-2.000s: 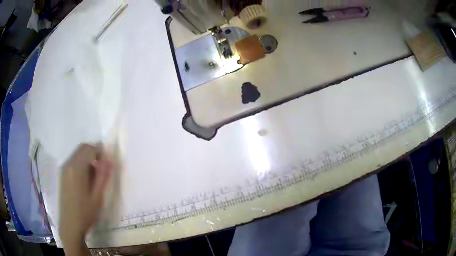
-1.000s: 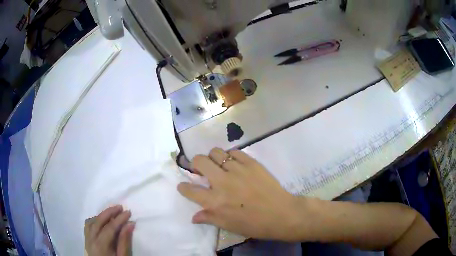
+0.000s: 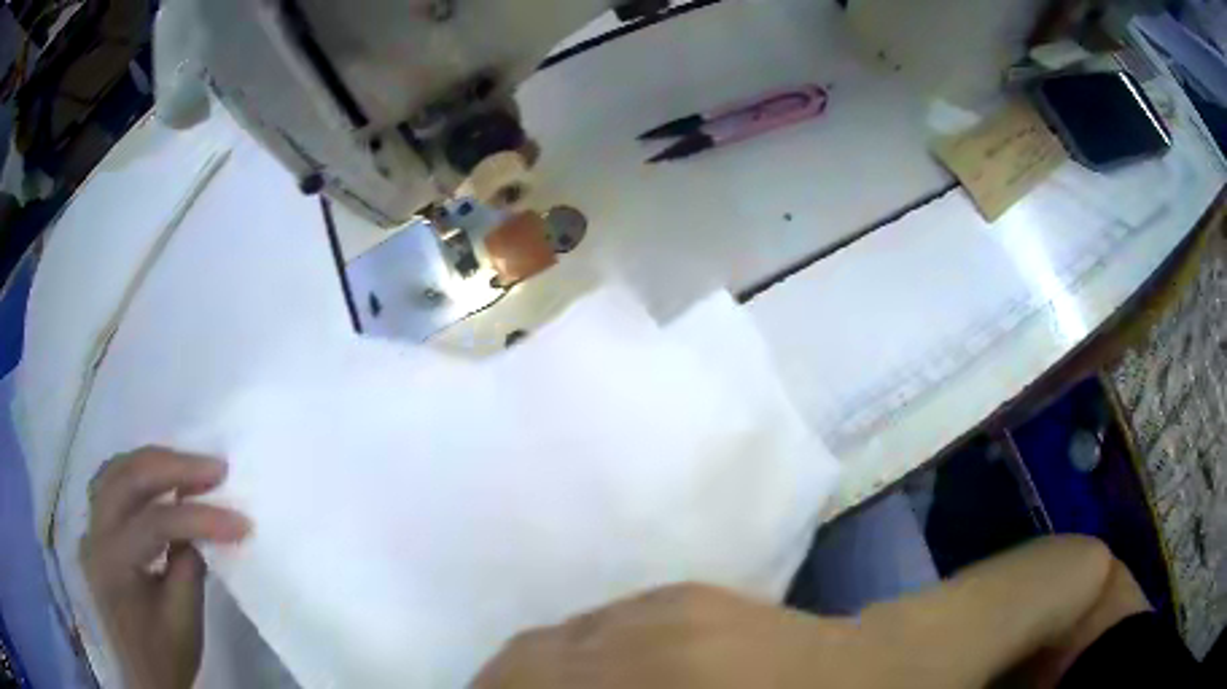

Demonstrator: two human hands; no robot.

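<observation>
A white fabric piece [image 3: 538, 458] lies spread in front of the sewing machine, its far edge just short of the presser foot [image 3: 460, 253] and slide plate [image 3: 404, 285]. My left hand [image 3: 159, 538] holds the fabric's left edge between thumb and fingers. My right hand [image 3: 646, 639] is at the fabric's near edge, cut off by the bottom of the picture; its fingers are hidden, so its grip cannot be told. The orange-brown block [image 3: 519, 248] stands beside the foot.
Pink-handled thread snips [image 3: 740, 124] lie on the bed behind. A tan card [image 3: 998, 159] and a black phone-like object [image 3: 1103, 116] are at the far right. A long narrow strip [image 3: 115, 323] lies on the left. The machine head [image 3: 363, 94] overhangs the work.
My left hand was alone and blurred at the left. Both hands then came to the fabric. The fabric is now spread wider, covering the dark patch, and my right hand has moved down. The view has shifted.
</observation>
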